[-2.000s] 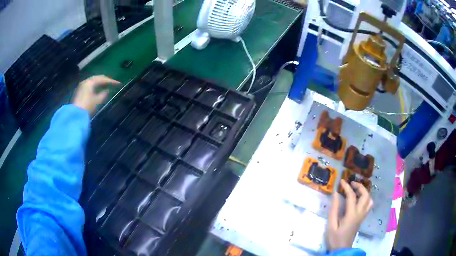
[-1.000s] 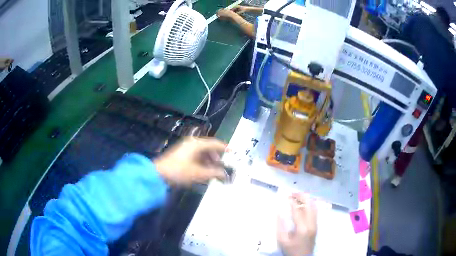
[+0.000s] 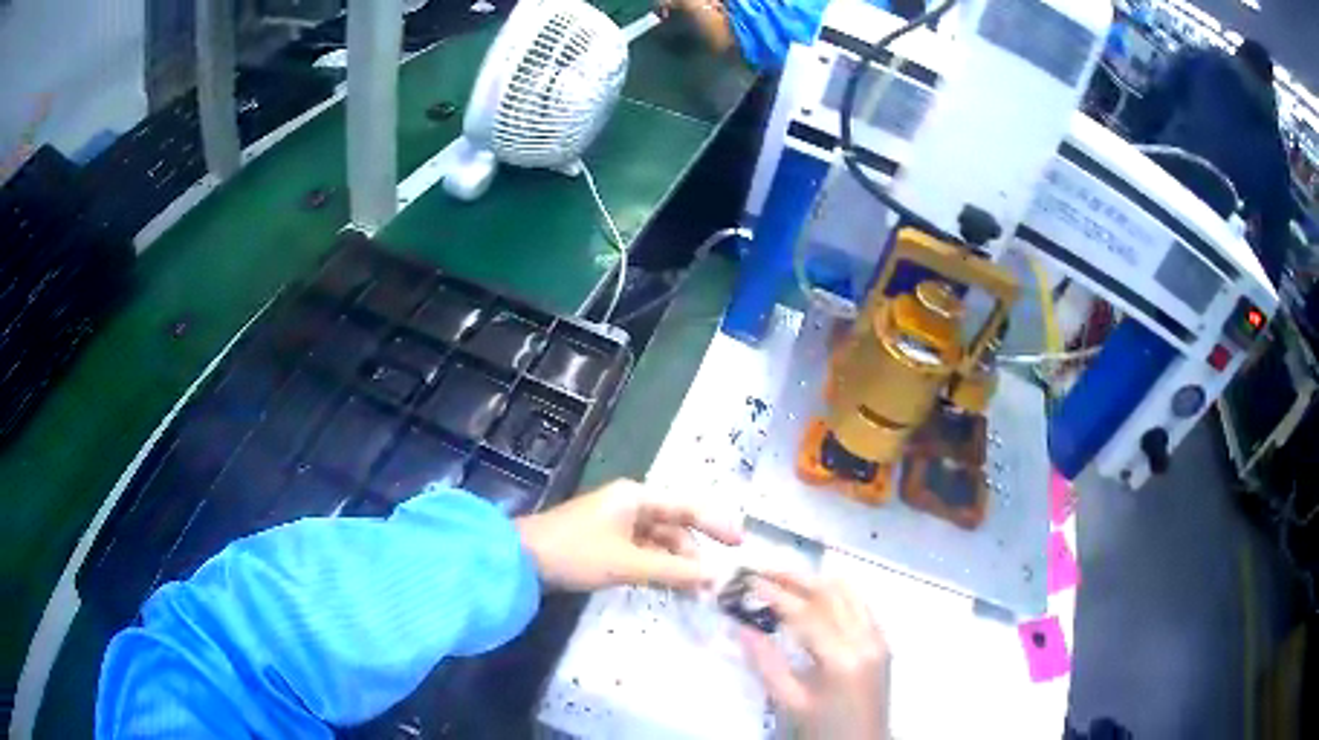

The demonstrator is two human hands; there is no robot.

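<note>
A small black part [image 3: 748, 599] is held over the white table in front of the base plate, between the fingertips of my right hand [image 3: 827, 651]. My left hand [image 3: 625, 538] is just left of it, thumb and fingers close together near the part; whether they hold anything is unclear. The brass press head [image 3: 900, 362] is down over the orange fixtures [image 3: 945, 489] on the grey base plate [image 3: 926, 564]. A black blister tray [image 3: 333, 419] lies to the left, with a dark part [image 3: 532, 429] in a pocket near its right edge.
A white fan [image 3: 553, 87] stands behind the tray on the green conveyor [image 3: 492, 260], with an upright post [image 3: 373, 116] beside it. The press crossbeam [image 3: 1114, 231] and blue uprights frame the back. Pink pads [image 3: 1042, 648] line the table's right edge. Another person's blue sleeve [image 3: 774, 26] shows at the top.
The press head has come down over the fixtures. My right hand has left the fixtures and now holds a black part in front. My left hand has moved from the tray to beside it.
</note>
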